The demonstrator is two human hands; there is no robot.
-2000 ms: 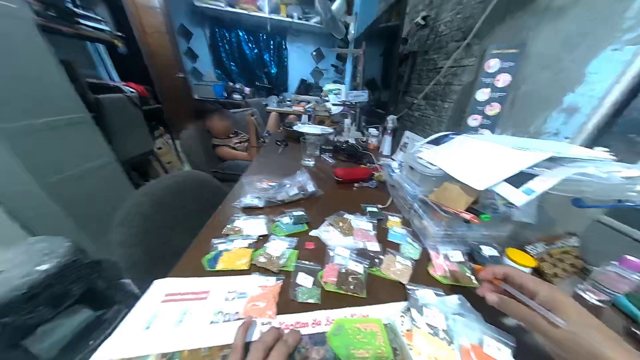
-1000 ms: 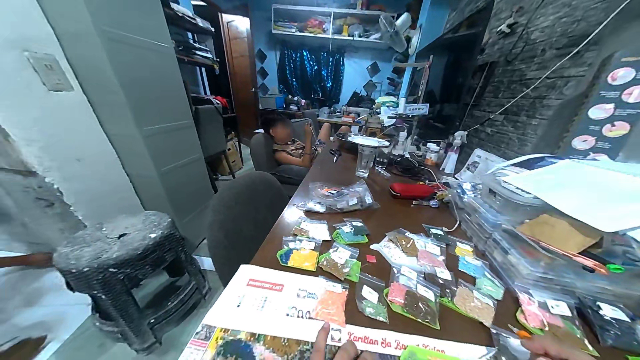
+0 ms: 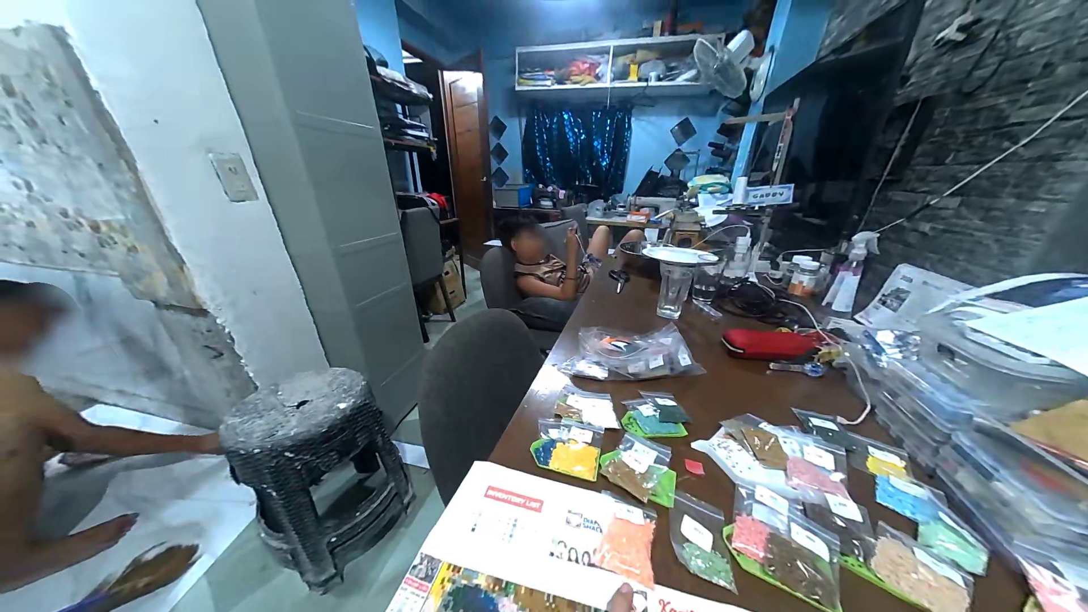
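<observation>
Only a fingertip of my left hand (image 3: 621,598) shows at the bottom edge, resting on a printed sheet (image 3: 463,514) just below a small zip bag of orange beads (image 3: 627,548). My right hand is out of view. Around the sheet lie several zip bags: yellow beads (image 3: 574,459), dark green beads (image 3: 704,565), pink beads (image 3: 750,537), blue beads (image 3: 909,500) and tan beads (image 3: 918,571). Some sit on green trays. A colourful picture made of small dots (image 3: 484,591) lies at the sheet's lower part.
A large clear bag (image 3: 633,353), a red zip case (image 3: 769,343), a glass (image 3: 674,289) and a spray bottle (image 3: 848,276) stand or lie farther back. Clear plastic boxes (image 3: 960,476) line the right side. A black stool (image 3: 297,408) is left; two people are nearby.
The view has swung left. My right hand, seen at the right before, has left the view, and less of my left hand shows. A second person has come into view at the far left.
</observation>
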